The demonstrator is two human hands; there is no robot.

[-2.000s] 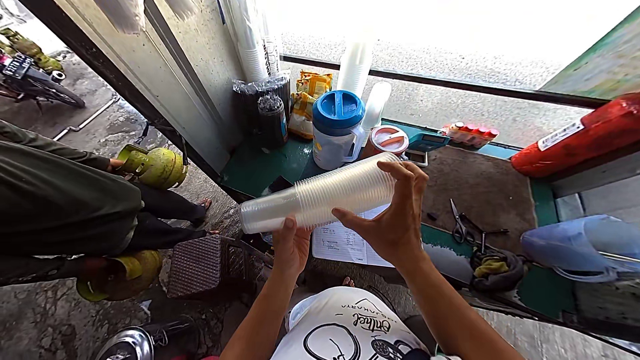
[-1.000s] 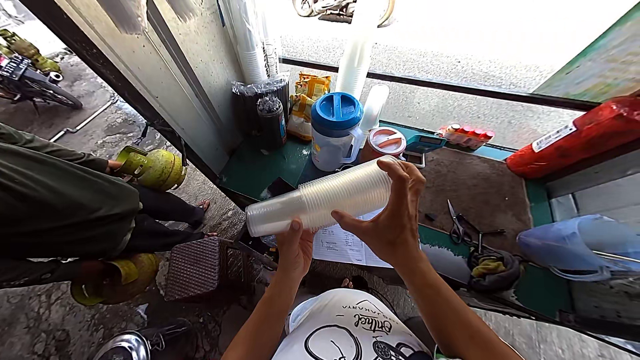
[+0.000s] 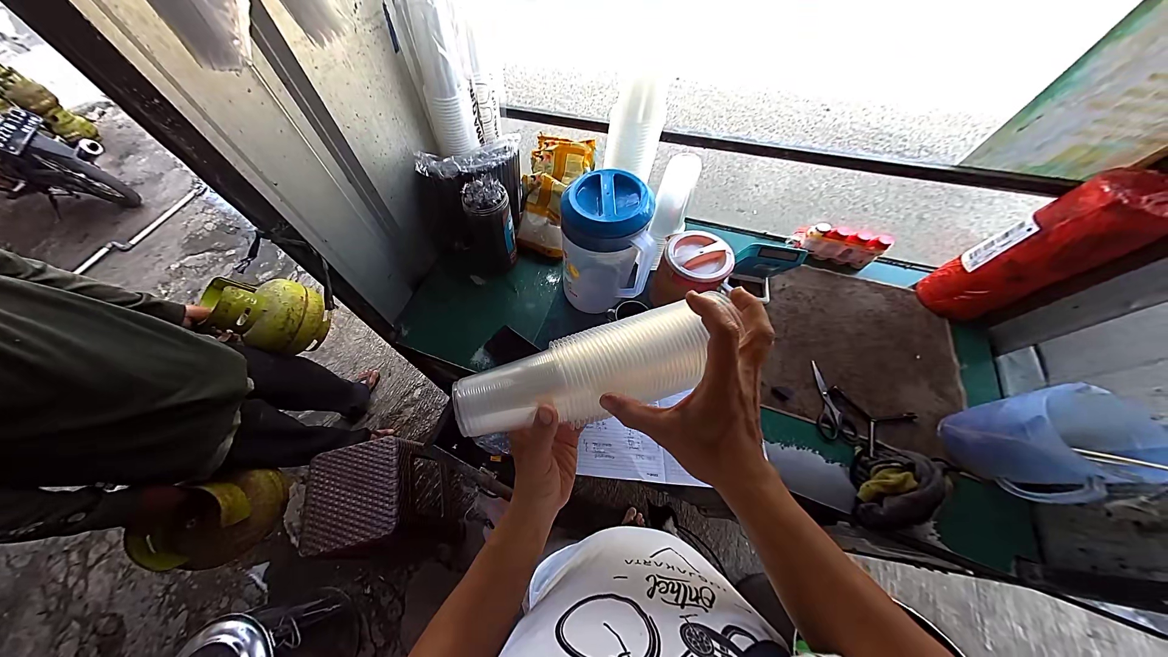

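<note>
A long stack of nested clear plastic cups [image 3: 630, 360] lies tilted across both my hands, its closed end at the lower left. My left hand [image 3: 544, 456] holds it from below, near the closed end, thumb on the near side. My right hand [image 3: 716, 392] grips the rim end, with fingers over the top and the thumb along the near side. Behind the stack stand a white plastic jug with a blue lid [image 3: 598, 265] and a red-brown container with a clear lid [image 3: 695, 265]. A written paper sheet [image 3: 630, 452] lies below the stack.
The green counter [image 3: 438, 319] holds black-lidded goods, yellow packets [image 3: 552, 187], more cup stacks [image 3: 636, 123], scissors [image 3: 829, 401] and a cloth [image 3: 899, 488]. A blue plastic bag [image 3: 1049, 438] hangs at right. At left, a person [image 3: 109, 383] holds green gas cylinders [image 3: 274, 315] beside a woven stool [image 3: 351, 497].
Both hands keep hold of the cup stack in nearly the same pose. The motorcycle seen at the top beyond the counter one second ago is out of view.
</note>
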